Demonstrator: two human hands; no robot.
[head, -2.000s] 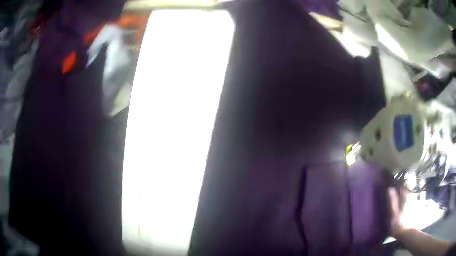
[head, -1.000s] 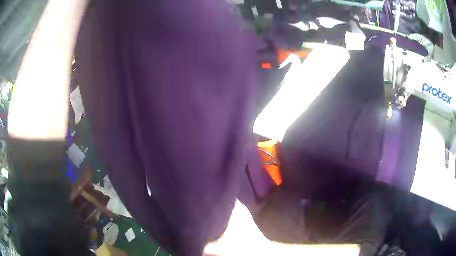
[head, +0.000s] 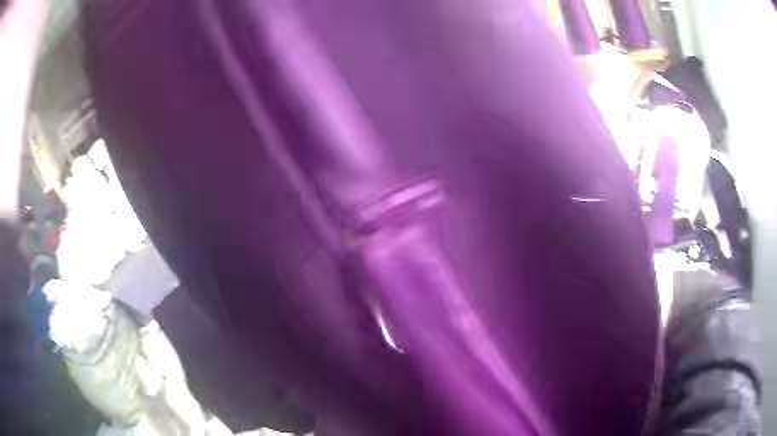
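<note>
A large purple garment panel [head: 511, 255] hangs spread very close to the camera and fills most of the head view. A lighter purple band [head: 434, 315] runs diagonally down it, with a short raised cross fold near the middle. A small bright curved line shows beside the band. A pale blurred forearm shows at the left edge above a dark sleeve. Neither of my hands is visible; the cloth and the picture edge hide where they are. Whether they grip the panel cannot be seen.
White and cream cloth [head: 111, 358] is heaped at the lower left. A dark grey sleeve [head: 711, 366] shows at the lower right. An overexposed white machine area [head: 682, 145] with a hanging purple strip [head: 664, 187] stands at the right. Purple pieces also show at the upper right.
The purple panel has spread across the middle and right, now covering the table. The protex lettering and the orange object are out of sight. The forearm at the bottom has left the view.
</note>
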